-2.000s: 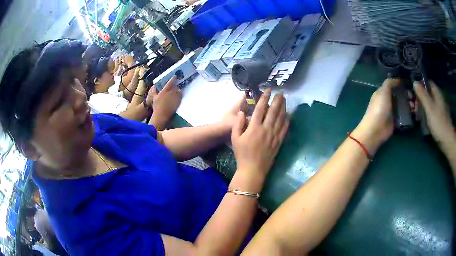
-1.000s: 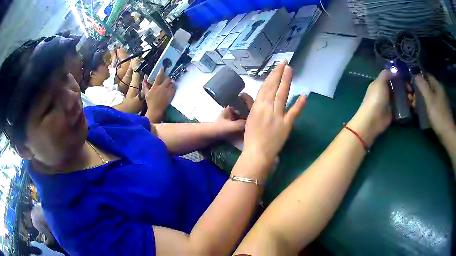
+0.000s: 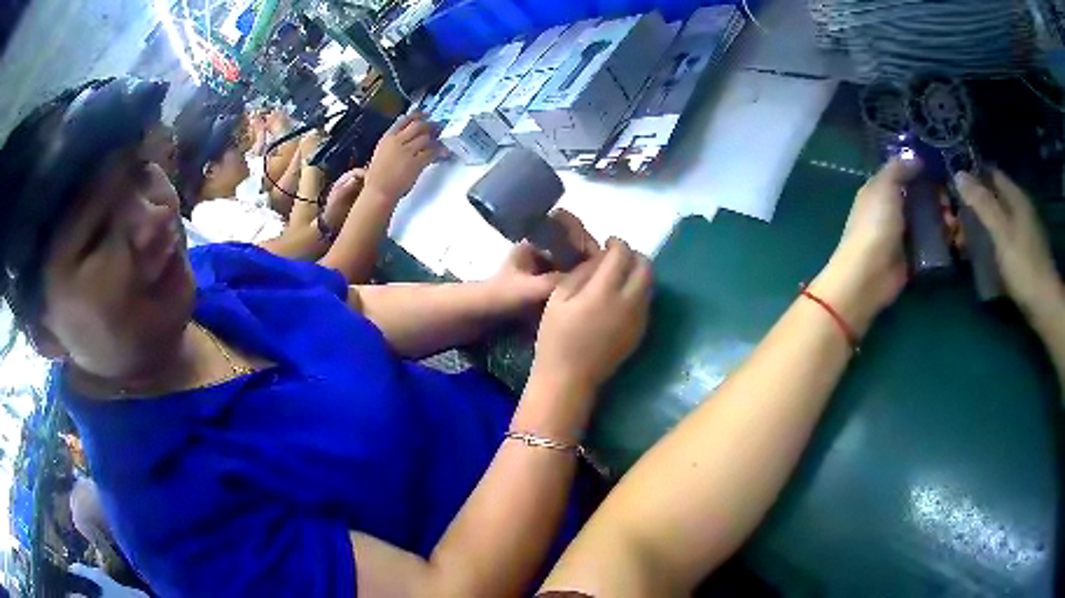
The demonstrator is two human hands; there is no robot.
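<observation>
Two dark grey handheld blowers are side by side at the right, their round heads up and nearly touching, handles down. My left hand (image 3: 878,228) is closed around the handle of the left blower (image 3: 928,234); a small white-purple light glows near its head, by my thumb. My right hand (image 3: 1014,228) is on the handle of the right blower (image 3: 981,251), which shows a round spoked grille. The fingers between the two handles are partly hidden. Both are above the dark green mat (image 3: 712,315).
A coworker in a blue shirt (image 3: 292,432) at left holds another grey blower (image 3: 514,195). Retail boxes (image 3: 601,76) stand on a white sheet (image 3: 742,152) before a blue bin (image 3: 514,23). Layered grey sheets (image 3: 923,41) are stacked behind my hands. More people are beyond.
The coworker's raised open hand has come down to the grey blower. The box held up behind the coworker's blower is no longer raised. The light on my left blower, unseen at first, now glows.
</observation>
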